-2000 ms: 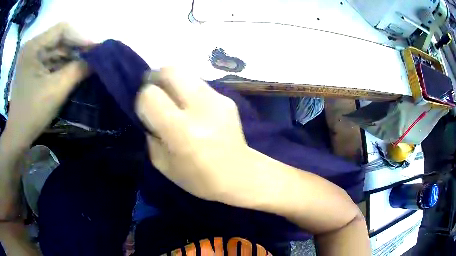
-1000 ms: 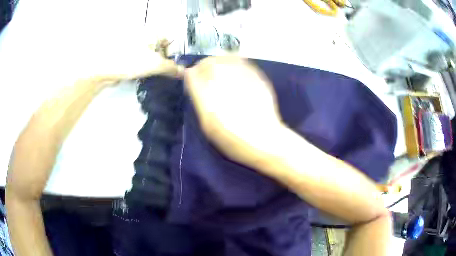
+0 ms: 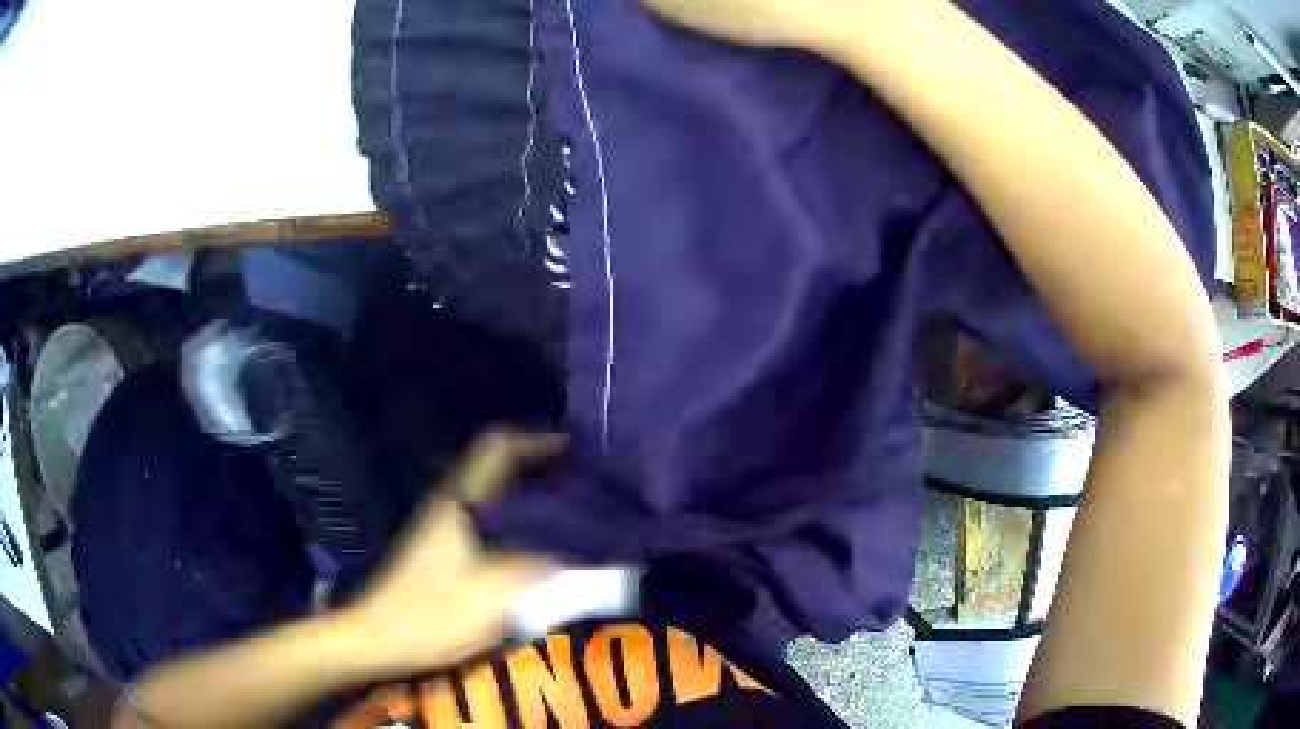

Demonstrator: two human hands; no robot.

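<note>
The navy garment body fabric (image 3: pixel 741 257) hangs in folds from the table over my lap. The dark ribbed waistband (image 3: pixel 463 128) lies along its left side, with pale lengthwise stitch lines and short white loops near the join. My left hand (image 3: pixel 463 563), blurred, is closed on a bunched fold of the body fabric low in front of my chest. A small white piece (image 3: pixel 575 598) shows beside it; I cannot tell what it is. My right hand (image 3: pixel 770 17) lies over the fabric at the top edge; its fingers are cut off.
The white table (image 3: pixel 171 128) has a wooden front edge at the left. A yellow tray (image 3: pixel 1249 214) stands at the far right, with a blue-capped bottle (image 3: pixel 1233 565) lower down. Black-framed pale surfaces (image 3: pixel 998 463) and speckled floor (image 3: pixel 855 677) show at the lower right.
Both hands were together at the top of the fabric. My left hand has come down to the lower fold. The view has shifted, showing more of my lap and shirt.
</note>
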